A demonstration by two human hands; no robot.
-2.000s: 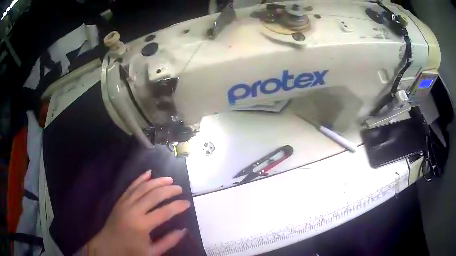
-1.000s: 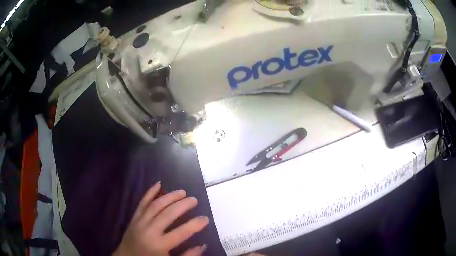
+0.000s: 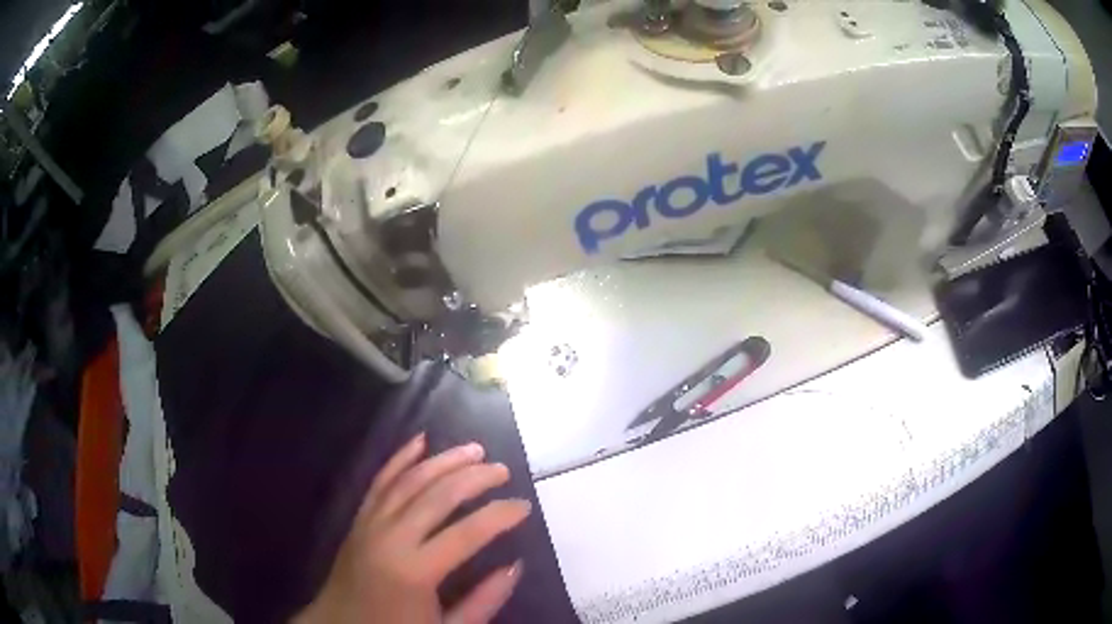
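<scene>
A large dark purple-black fabric panel (image 3: 268,427) covers the left side of the machine table and runs up under the presser foot area (image 3: 470,354). My left hand (image 3: 427,524) lies palm down on the panel near its right edge, below the needle area, with the fingers spread. The cloth is creased between the fingertips and the foot. The cream-white machine head (image 3: 683,122) with blue "protex" lettering stands over the cloth. The needle tip is too small to tell. My right hand is not in view.
Thread snips (image 3: 701,388) lie right of the needle area. A white pen-like stick (image 3: 876,310) and a flat black rectangle (image 3: 1018,305) lie further right. An orange rim (image 3: 103,427) and pale scraps (image 3: 201,134) are at the left.
The view has shifted, so the machine and table sit further right in it. My left hand stays on the panel, now closer to the foot than one second ago. Skin at the bottom edge is gone.
</scene>
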